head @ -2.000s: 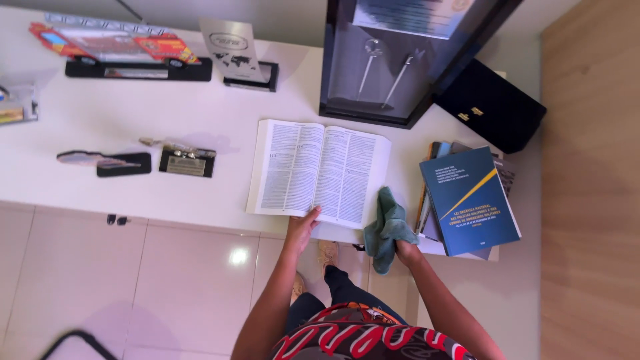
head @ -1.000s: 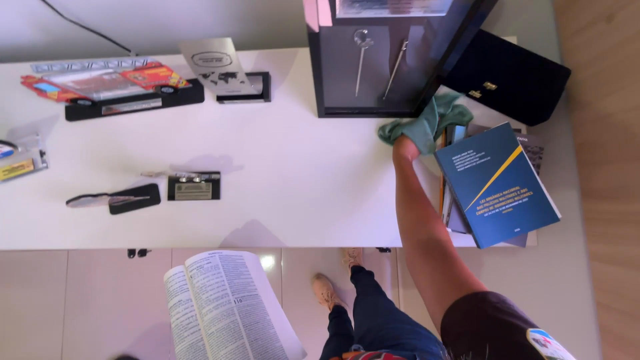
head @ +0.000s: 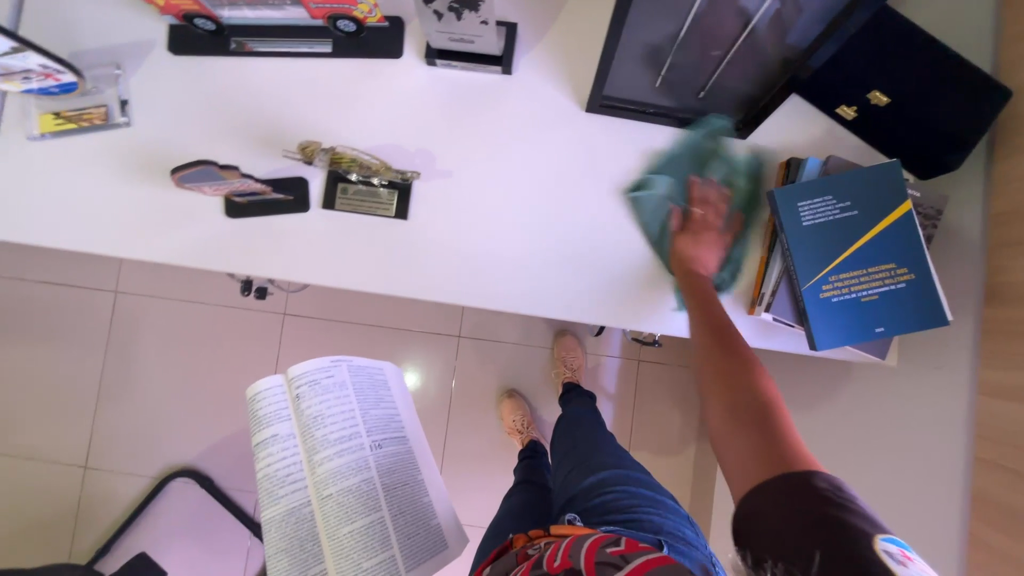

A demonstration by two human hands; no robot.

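My right hand (head: 704, 228) presses on a green cloth (head: 660, 192) that lies against the white desk top (head: 520, 208), between the black display case and the stacked books; hand and cloth are blurred. The fingers rest spread over the cloth. An open book (head: 352, 472) with printed pages is held off the desk, over the floor at lower left. My left hand does not show; the book or the frame's edge hides it.
A stack of books topped by a blue book (head: 864, 256) stands right of the cloth. Behind are a black display case (head: 640, 108) and a dark box with gold clasps (head: 920, 88). Trophies (head: 368, 192), a fire truck model (head: 280, 36) and a stand (head: 472, 56) stand left and back.
Two seconds ago the book lay on the desk with my left hand at its lower edge; now it is off the desk. My right hand and cloth have come back toward the front edge from beside the case.
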